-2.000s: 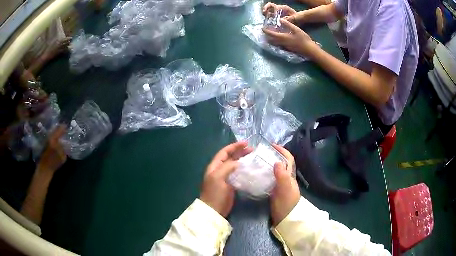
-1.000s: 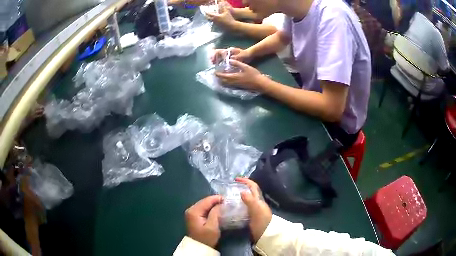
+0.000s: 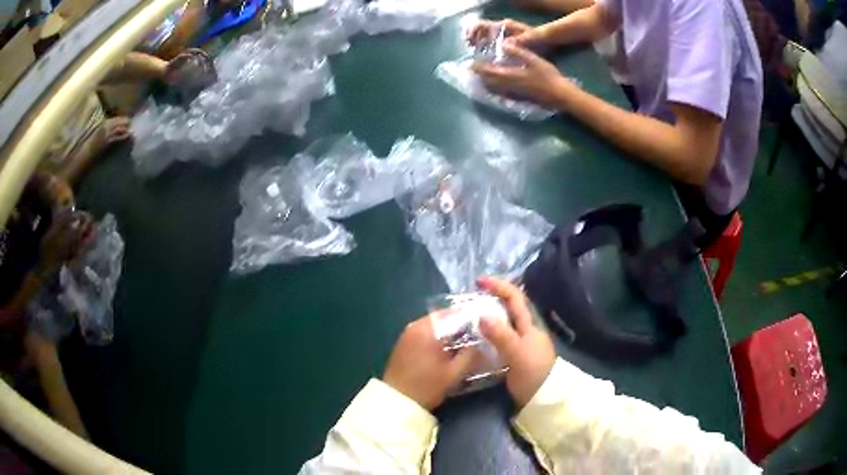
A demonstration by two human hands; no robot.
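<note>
A clear cup or shell [image 3: 469, 320] with a cloudy white patch and shiny edges is held between my two bare hands, low in the centre over the green table. My left hand [image 3: 425, 360] grips its left side. My right hand [image 3: 522, 345] grips its right side, with thumb and fingers over the upper part. The fingers hide much of its outline. Just beyond it lies a clear poly bag [image 3: 464, 223] with a cup and a small white fitting inside. More bagged cups [image 3: 339, 186] lie to its left.
A black padded strap [image 3: 604, 325] lies right of my hands. Crumpled clear bags [image 3: 241, 102] lie at the far left. A person in a lilac shirt [image 3: 692, 60] handles a clear piece at the far right. Other people's hands show at left. A red stool [image 3: 782, 385] stands at right.
The camera view has shifted and come back. The cup has been turned between my hands; its white patch, wide two seconds ago, now shows smaller with straight shiny edges. Both hands still hold it.
</note>
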